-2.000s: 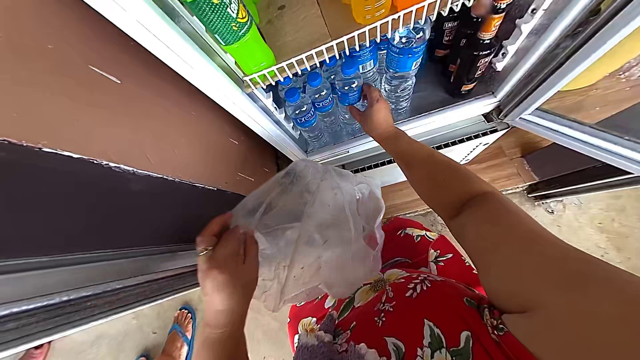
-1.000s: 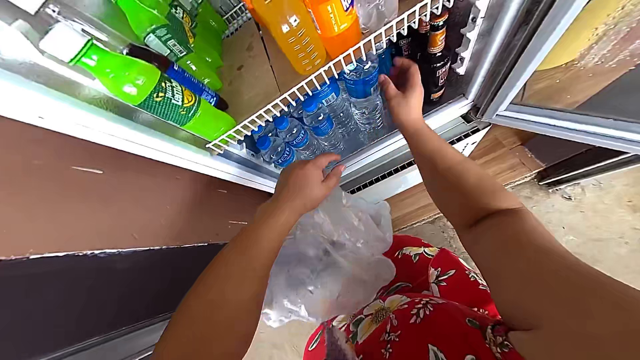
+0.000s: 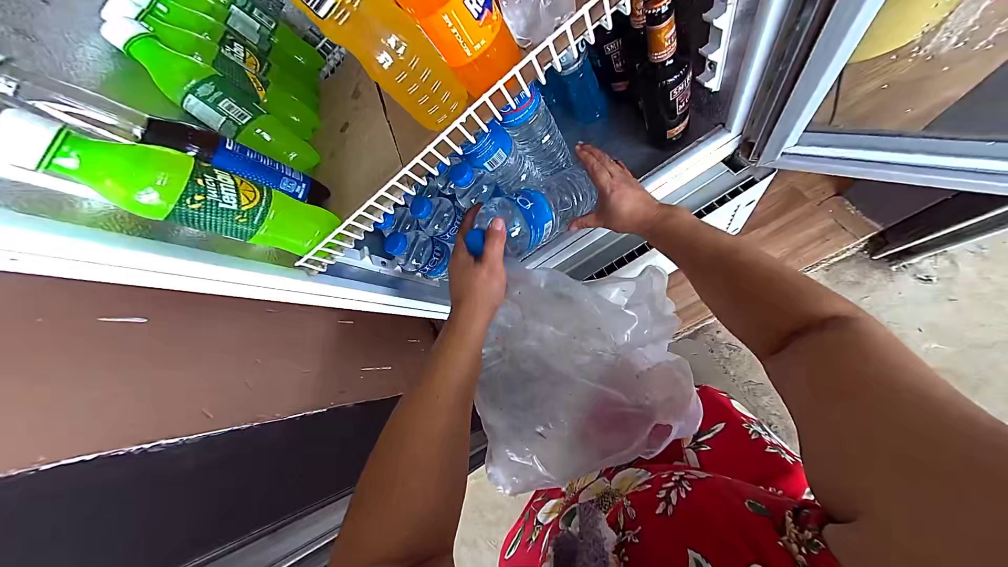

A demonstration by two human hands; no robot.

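A large water bottle with a blue cap and label lies tilted at the fridge's front edge. My left hand grips it at the cap and neck. My right hand is at its base, fingers spread; whether it presses on the bottle I cannot tell. A clear plastic bag hangs below my left hand, its upper edge partly hidden, with something pinkish showing through. Several small water bottles stand to the left, and more large water bottles stand behind.
A white wire shelf above holds green soda bottles and orange drink bottles. Dark glass bottles stand at the back right. The fridge door is open on the right, and a brown panel is on the left.
My left hand has moved up from the bag to a large bottle's neck. That bottle now leans forward, where a large one stood upright before. The view has moved closer to the shelf.
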